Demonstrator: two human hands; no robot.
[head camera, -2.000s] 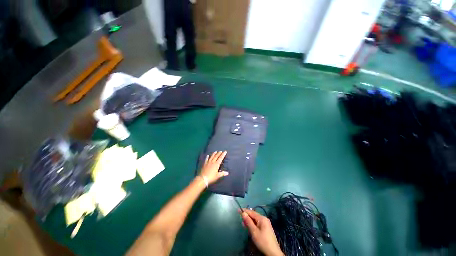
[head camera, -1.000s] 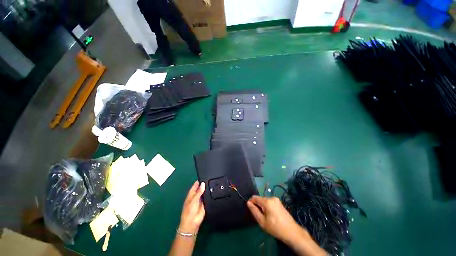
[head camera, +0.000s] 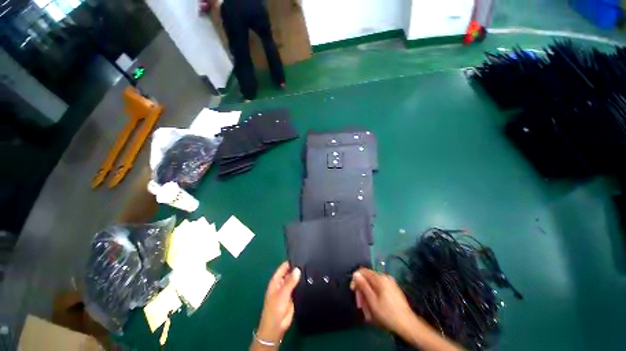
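A flat black cover panel (head camera: 328, 250) lies in front of me over the near end of an overlapping stack of panels (head camera: 340, 179). Two shiny dots show on it. My left hand (head camera: 279, 301) holds its left edge, thumb on top. My right hand (head camera: 377, 296) is at its right edge with fingers curled; whether it holds a cord is not clear. The square patch seen on the panel before does not show. A tangled heap of black cords (head camera: 449, 288) lies right of my right hand.
Black covers (head camera: 570, 113) are piled at the far right. Smaller black panels (head camera: 257, 140), clear plastic bags (head camera: 127, 271), a white cup (head camera: 177, 197) and yellow sheets (head camera: 192, 247) lie left. A carton (head camera: 55, 336) is at lower left. A person (head camera: 250, 41) stands beyond the green table (head camera: 425, 158).
The near panel was taken up by both hands. Its square patch and the cord's orange-red end, visible a second ago, no longer show. My right hand has moved slightly right.
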